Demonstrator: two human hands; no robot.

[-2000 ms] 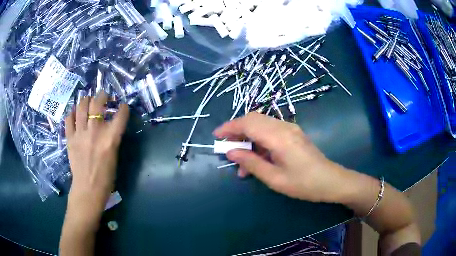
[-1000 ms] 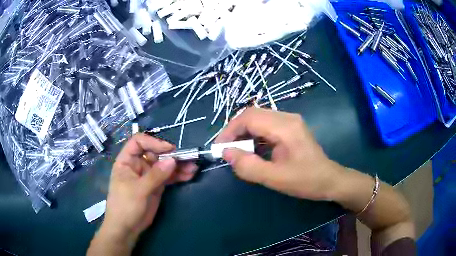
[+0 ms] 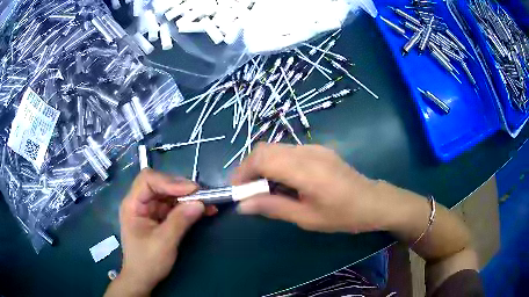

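Note:
My left hand [image 3: 165,212] holds a shiny metal tube [image 3: 213,195] between thumb and fingers, low in front of me. My right hand [image 3: 307,188] holds a white sleeve [image 3: 250,190] between thumb and fingers. The sleeve's left end meets the tube's right end, and the two lie roughly in line. No bare rod shows between them. Behind my hands lies a loose pile of rod cores [image 3: 272,96] with dark and brassy ends. One white sleeve [image 3: 143,156] lies on the table beside my left hand.
A clear bag of metal tubes [image 3: 87,110] with a label [image 3: 33,126] is at left. White sleeves [image 3: 203,17] are heaped in a bag at top. Blue bins [image 3: 458,130] with metal parts are at right. A white slip [image 3: 104,249] and small round piece [image 3: 112,274] lie lower left.
My left hand has left the bag and come to the centre with a metal tube. The gap between tube and sleeve has closed. The whole view has shifted.

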